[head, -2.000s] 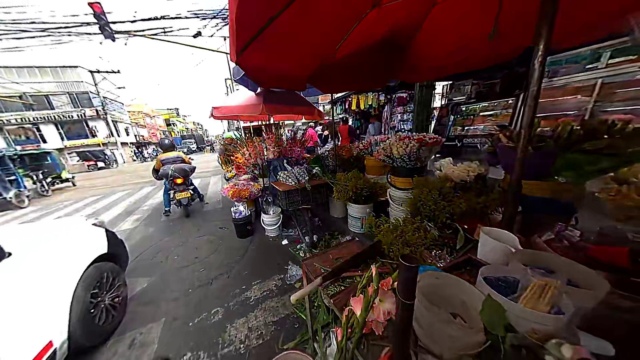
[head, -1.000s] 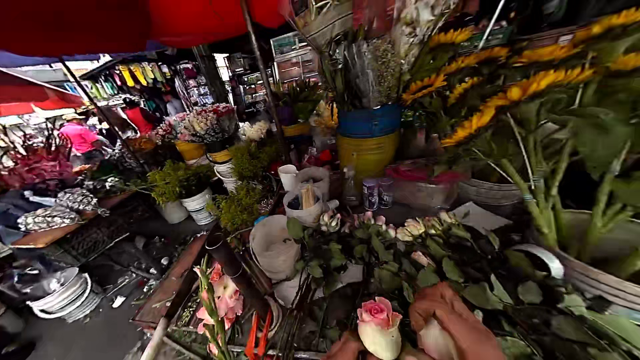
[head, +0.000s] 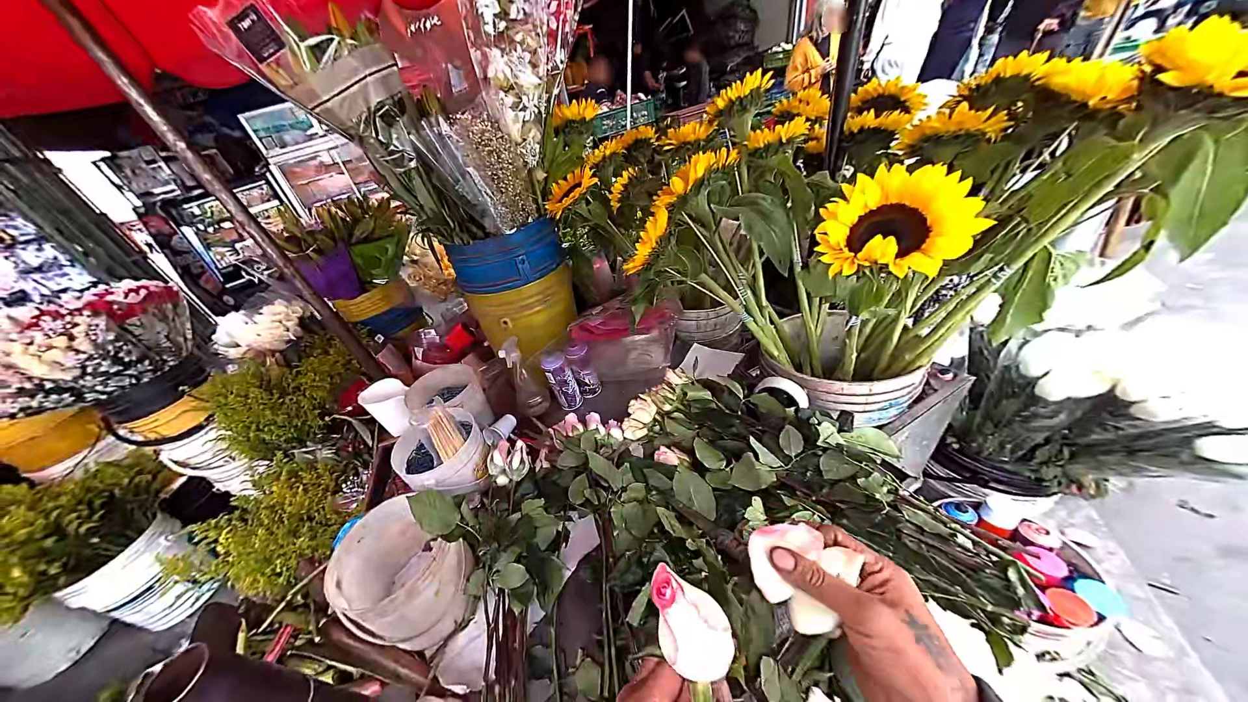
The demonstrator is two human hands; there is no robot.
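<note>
Low in the head view, my left hand (head: 655, 682) is around the stem just under a white rose with a pink tip (head: 690, 624); only part of its fingers shows. To its right, my right hand (head: 882, 614) pinches several loose white-pink rose petals (head: 795, 565) between thumb and fingers. Just beyond both hands, a pile of leafy roses (head: 682, 487) lies across the table, pale pink and cream blooms at its far side. A bundle of rose stems (head: 502, 624) stretches toward me on the left.
Beyond the roses stand a bucket of sunflowers (head: 848, 385) and a blue and yellow bucket (head: 517, 292) of wrapped flowers. A white tub with sticks (head: 439, 453) and an empty-looking pale bucket (head: 400, 575) are at left. Ribbon rolls (head: 1068, 604) fill a container at right.
The view has swung right from the street to the flower table. My right hand now holds loose petals up beside the rose, which looks narrower than a second ago.
</note>
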